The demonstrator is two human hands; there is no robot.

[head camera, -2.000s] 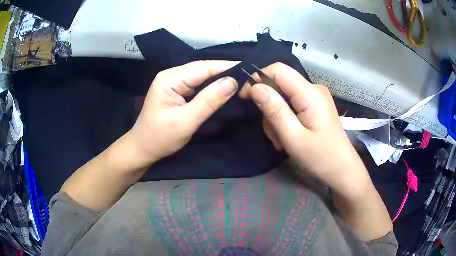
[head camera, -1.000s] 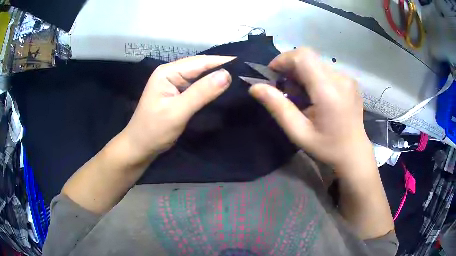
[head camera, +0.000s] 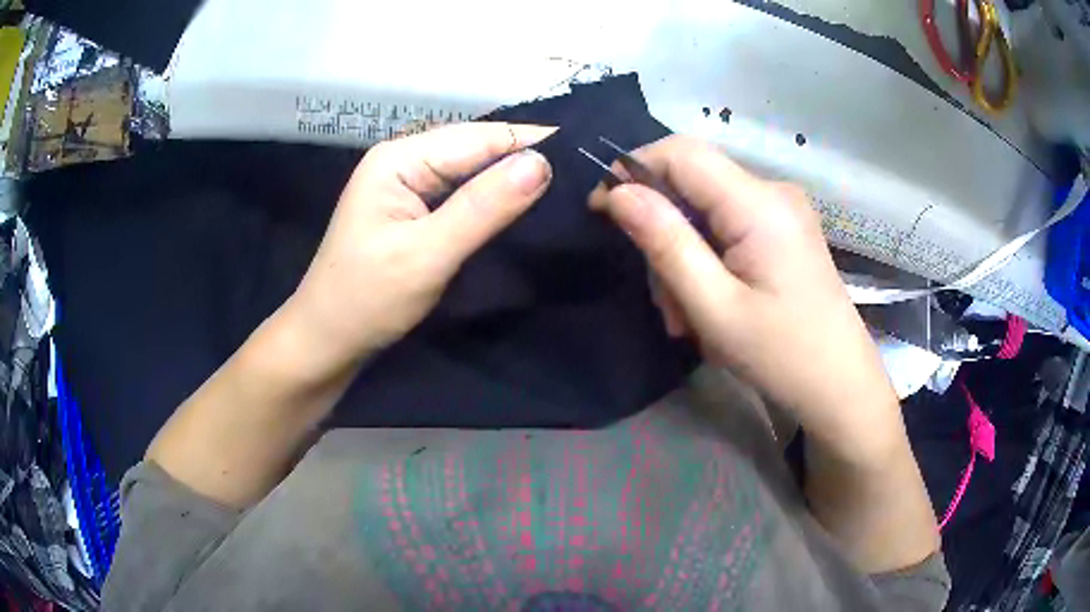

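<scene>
A large black cloth (head camera: 526, 323) lies over the wearer's lap and the front of the white table, with a pointed corner up on the table. My left hand (head camera: 418, 227) is at the cloth's upper part, thumb and forefinger around a bit of it; the pinch itself is hard to see against the black. A fine thread crosses the forefinger. My right hand (head camera: 741, 251) holds dark thread snips (head camera: 612, 166), their two thin points slightly apart and directed at the left fingertips. The fingers hide the snips' handles.
The white machine table (head camera: 478, 48) spans the top, with a printed scale (head camera: 359, 120). Red and yellow scissors (head camera: 990, 60) lie top right. White tape (head camera: 992, 265), a blue tray (head camera: 1070, 251) and a pink tie (head camera: 980, 433) are at right.
The snips opened wide and moved off to the right, then came back with their points closer together. The folded black piece seen raised at the left fingers earlier has dropped out of sight.
</scene>
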